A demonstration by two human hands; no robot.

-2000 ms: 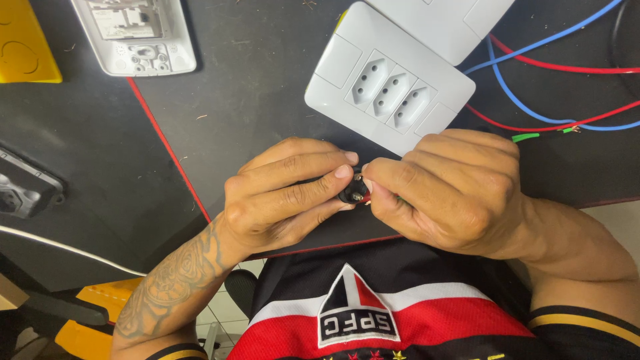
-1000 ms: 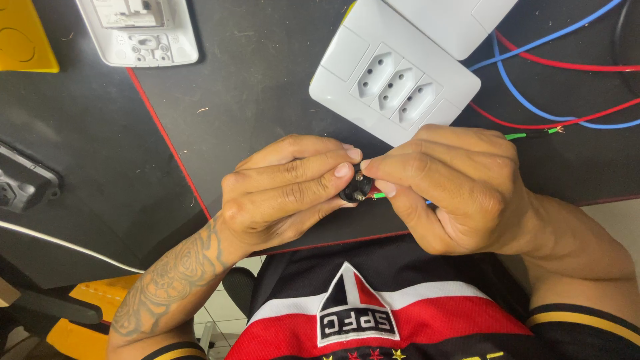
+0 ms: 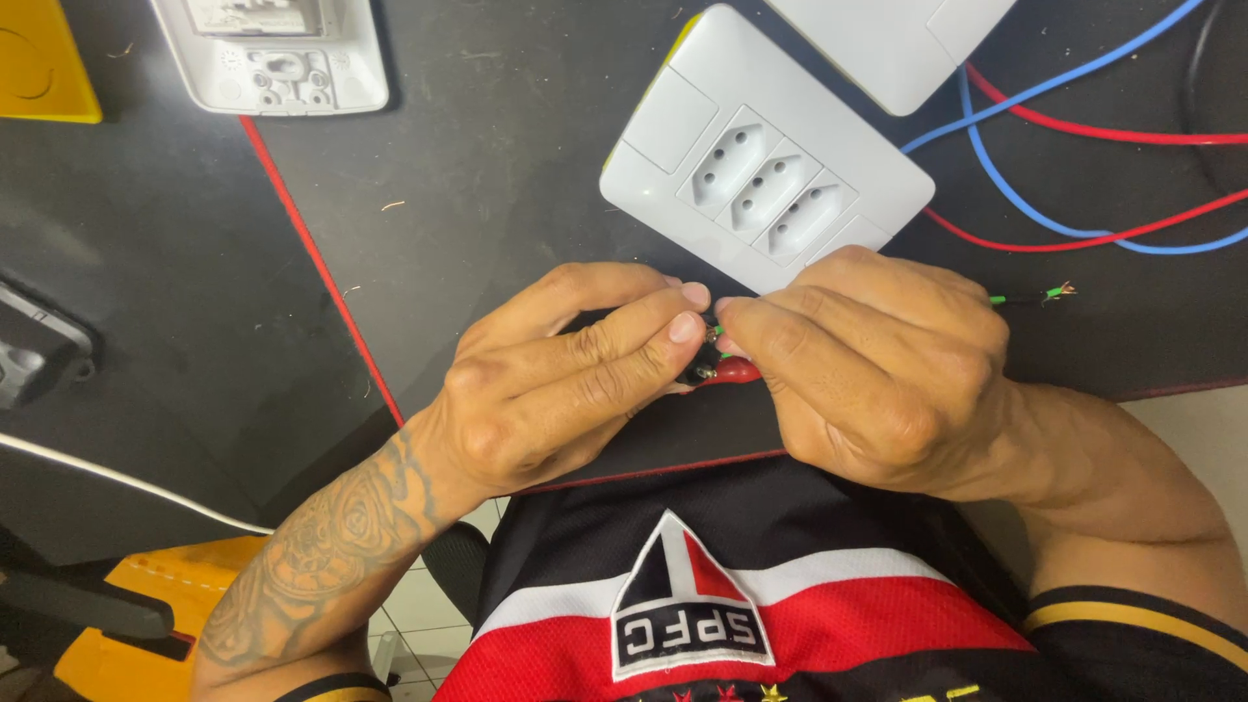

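Observation:
My left hand [image 3: 575, 370] is closed around a small black electrical part [image 3: 698, 369] with metal terminals, mostly hidden under the fingers. My right hand [image 3: 868, 370] meets it from the other side, thumb and forefinger pinching the end of a green wire [image 3: 720, 331] at a terminal, where bare copper shows. A red object [image 3: 736, 370] lies partly hidden between the hands, below the fingertips. Just beyond the hands lies a white wall plate with three sockets [image 3: 780, 185].
Another white plate [image 3: 897, 39] lies behind the first. Blue [image 3: 1033, 200] and red wires [image 3: 1121, 135] curl at the right, near a stripped green wire end [image 3: 1058, 292]. An upturned white plate [image 3: 292, 93] and a yellow piece [image 3: 44, 68] are at the upper left, a white cable [image 3: 127, 483] at lower left.
The right fingertips have a green wire end against the black part's terminal, where bare metal contacts showed a second ago. The left hand keeps its hold.

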